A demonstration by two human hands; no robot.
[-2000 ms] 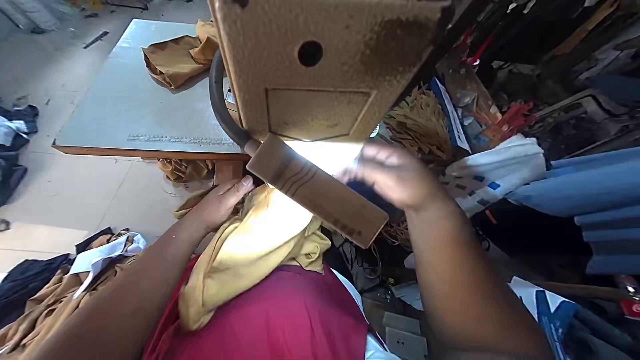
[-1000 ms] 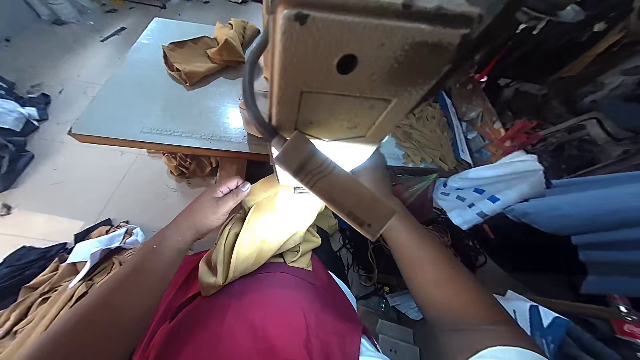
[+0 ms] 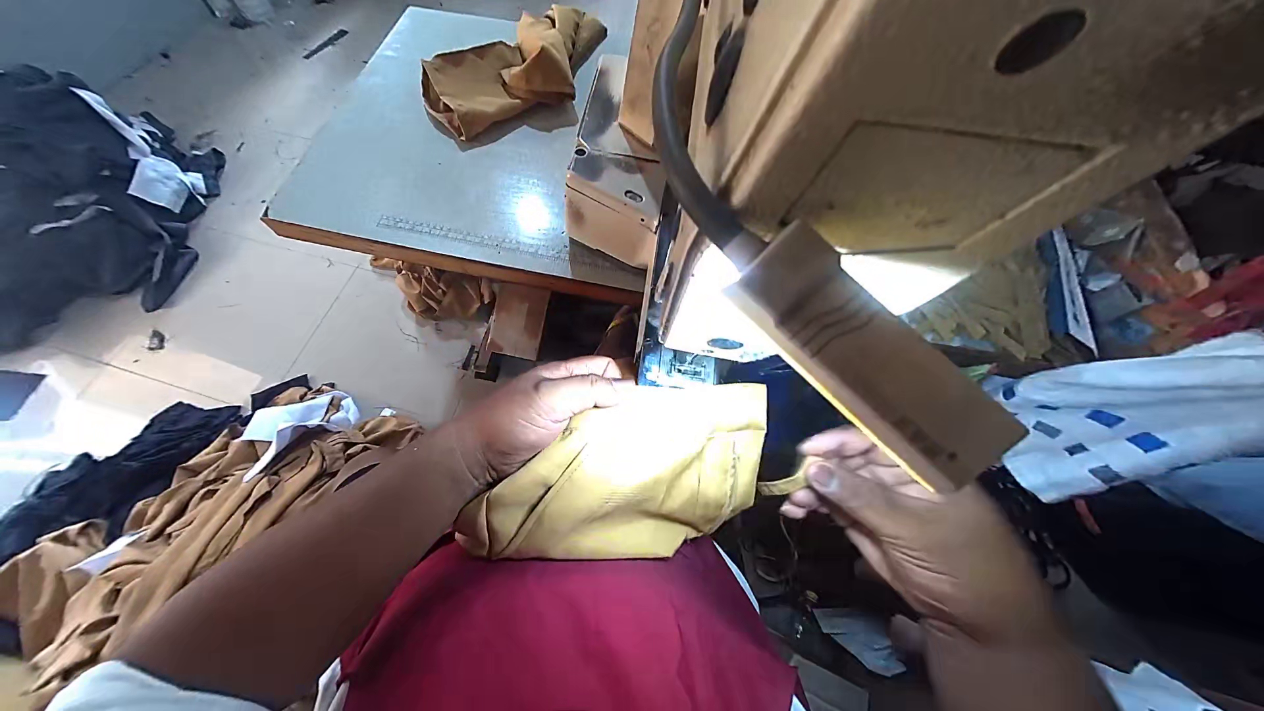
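My left hand [image 3: 543, 410] grips the upper left edge of a tan garment piece [image 3: 632, 484], which lies over my lap in front of the sewing machine's bed. My right hand [image 3: 879, 504] pinches a narrow tan fabric strip [image 3: 785, 484] between thumb and fingers, at the garment's right edge. Above both hands stands the sewing machine's beige head [image 3: 948, 178]. A lamp with a flat rectangular body [image 3: 874, 355] hangs from a bent dark tube [image 3: 676, 118] and lights the cloth brightly. Part of my right hand's back is behind the lamp.
A grey-topped table [image 3: 365, 178] with a printed ruler scale holds a folded brown garment [image 3: 504, 79] at the upper left. Brown garments [image 3: 227, 523] and dark clothes [image 3: 89, 207] lie in heaps at the left. A white cloth with blue squares [image 3: 1136, 415] hangs at the right.
My right hand, behind the lamp by the machine a second ago, is now lower and to the right, holding the strip. The garment's edge has come away from under the machine head. The view has shifted.
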